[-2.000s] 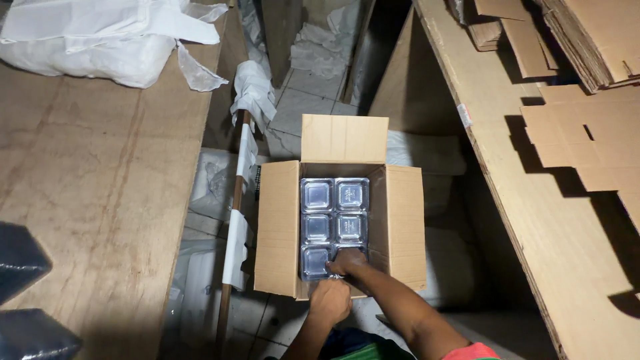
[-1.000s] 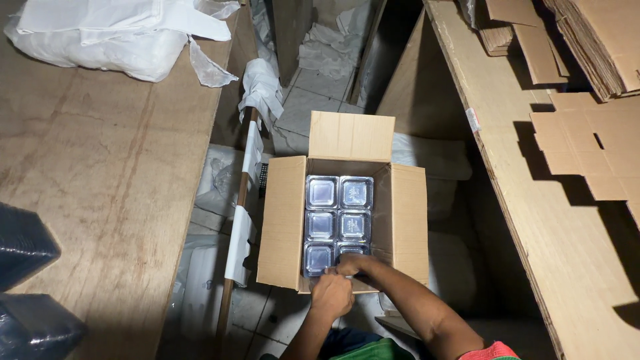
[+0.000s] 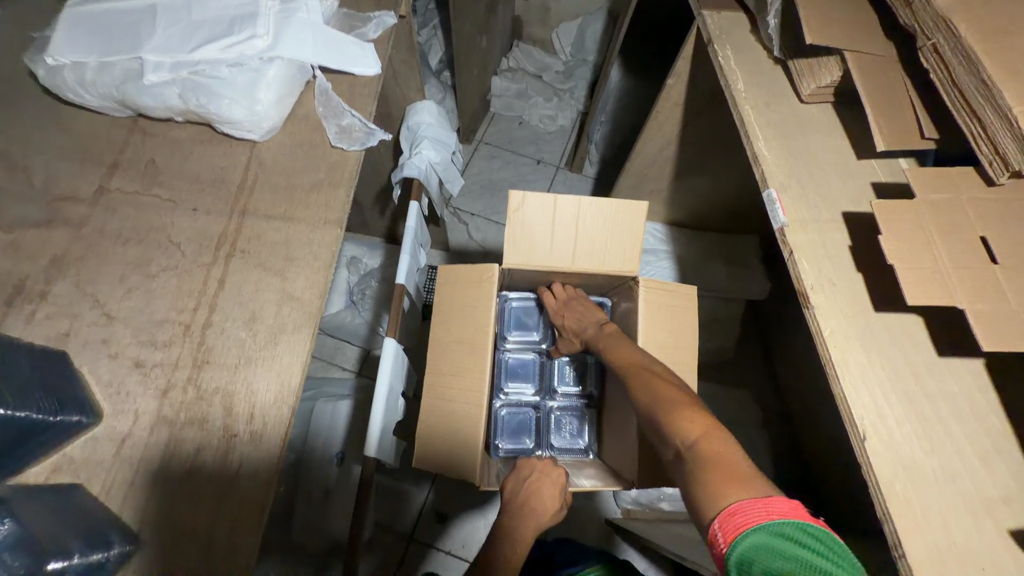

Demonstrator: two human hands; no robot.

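An open cardboard box (image 3: 456, 368) stands between the two wooden surfaces with its flaps spread outward. Inside, stacks of clear plastic clamshell containers (image 3: 522, 374) fill two columns. My right hand (image 3: 572, 318) reaches across the box and rests on the containers at the far end, fingers bent over them and partly covering the far right one; whether it grips one I cannot tell. At the near edge, my left hand (image 3: 536, 490) is closed on the box's near side, its fingertips hidden.
A plywood table (image 3: 184, 264) on the left holds white plastic bags (image 3: 184, 64) and dark wrapped packs (image 3: 40, 400). Flattened cardboard (image 3: 960, 248) lies on the right wooden surface (image 3: 848, 320). A pole (image 3: 396, 312) with white strips runs left of the box.
My right hand has moved from the near end of the containers to the far end. My left hand stays at the near edge of the box.
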